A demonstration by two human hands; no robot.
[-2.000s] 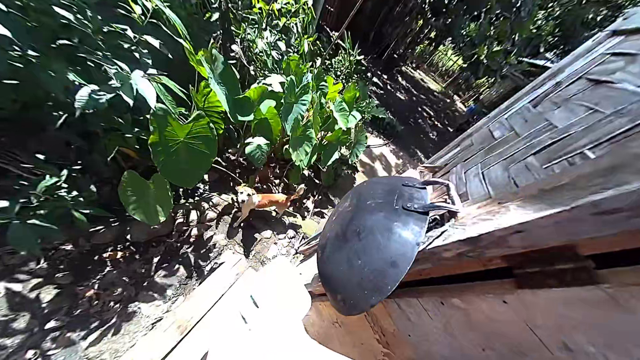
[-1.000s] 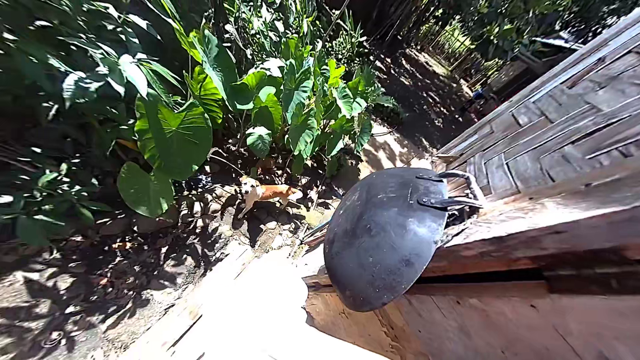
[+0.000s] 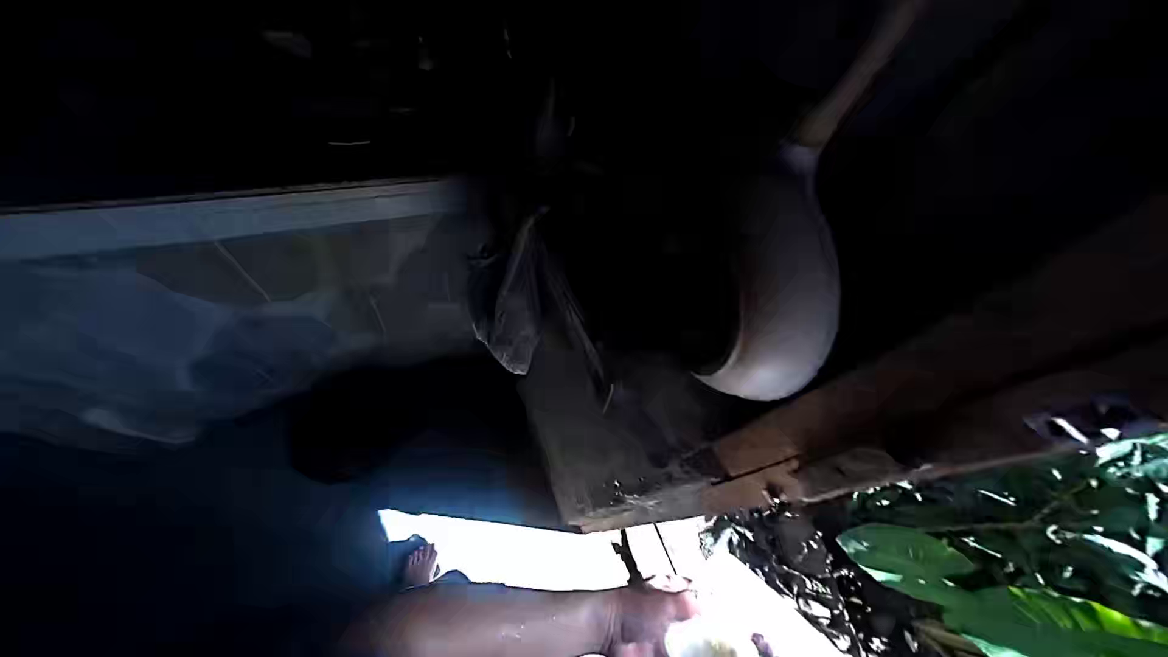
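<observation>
A bare forearm reaches in from the lower left, and the hand at its end, which looks like my left hand (image 3: 652, 611), is at the bottom edge in strong glare. Its fingers are curled beside a small pale, yellowish thing (image 3: 704, 641); glare hides whether they grip it. My right hand is not in view. Above, in deep shade, a pale curved bowl-like thing (image 3: 789, 301) hangs below a slender handle-like piece. Left of it hangs a crumpled clear plastic bag (image 3: 516, 319), near the corner of a wooden board (image 3: 593, 456).
A rough wooden beam (image 3: 876, 411) slants up to the right. Broad green leaves (image 3: 912, 557) grow outside at the lower right. A bare foot (image 3: 420, 564) shows at the lower left, beside brightly lit ground. A bluish plastic-like sheet (image 3: 228, 319) covers the left side.
The view has swung from the sunny yard into a dark space. The black wok and the brown-and-white dog seen earlier are out of view. A forearm and hand now show.
</observation>
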